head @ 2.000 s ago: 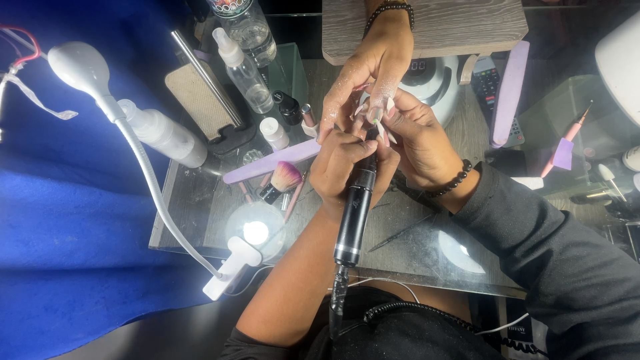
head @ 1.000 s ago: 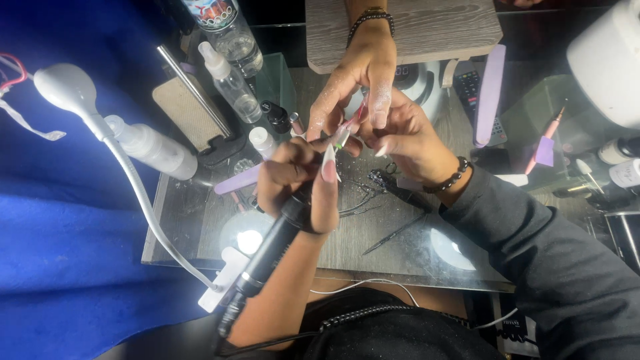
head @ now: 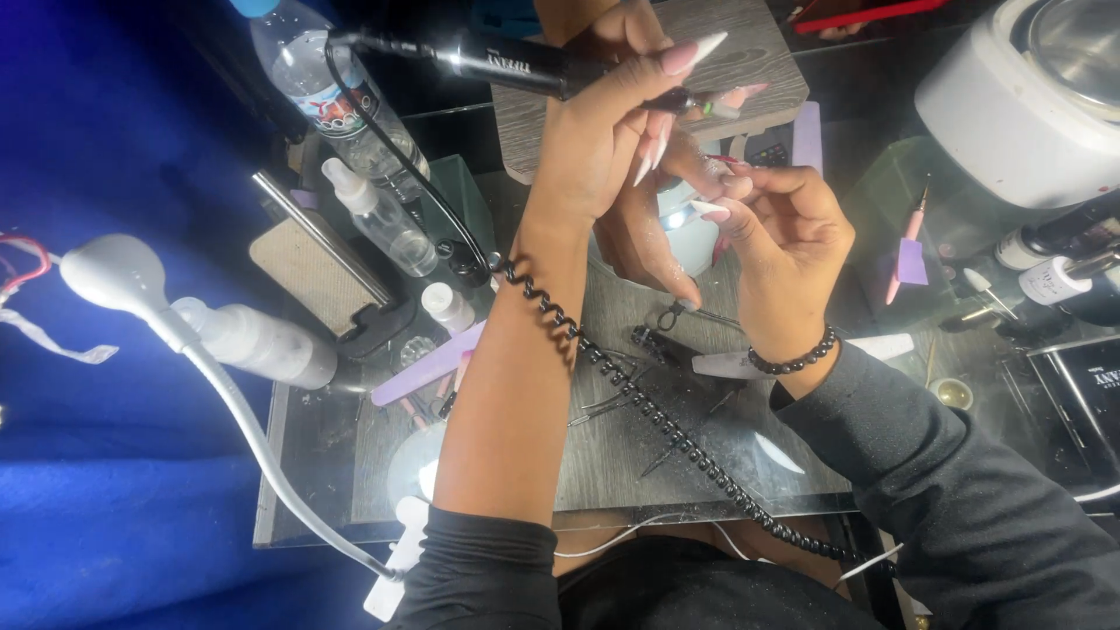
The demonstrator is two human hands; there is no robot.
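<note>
My left hand (head: 604,114) grips a black electric nail drill (head: 525,68), its bit end pointing right past the fingers. A black coiled cord (head: 630,389) runs from the drill across my left forearm and down over the table. My right hand (head: 783,223), with a black bead bracelet at the wrist, pinches a finger of another person's hand (head: 647,223). That hand is dusted with pale powder and hangs over a white round device (head: 687,223). Part of it is hidden behind my left hand. My nails are long, pointed, pink and white.
A wood-grain armrest (head: 752,52) is at the top. Left are a water bottle (head: 332,87), a spray bottle (head: 381,219), a white gooseneck lamp (head: 122,271) and a purple nail file (head: 429,363). Right are a white pot-shaped device (head: 1006,114), a pink dotting tool (head: 910,236) and small bottles (head: 1054,280).
My left hand has moved up with the drill, which now lies across the upper middle; its coiled cord now crosses my forearm. My right hand stays at the other person's fingers.
</note>
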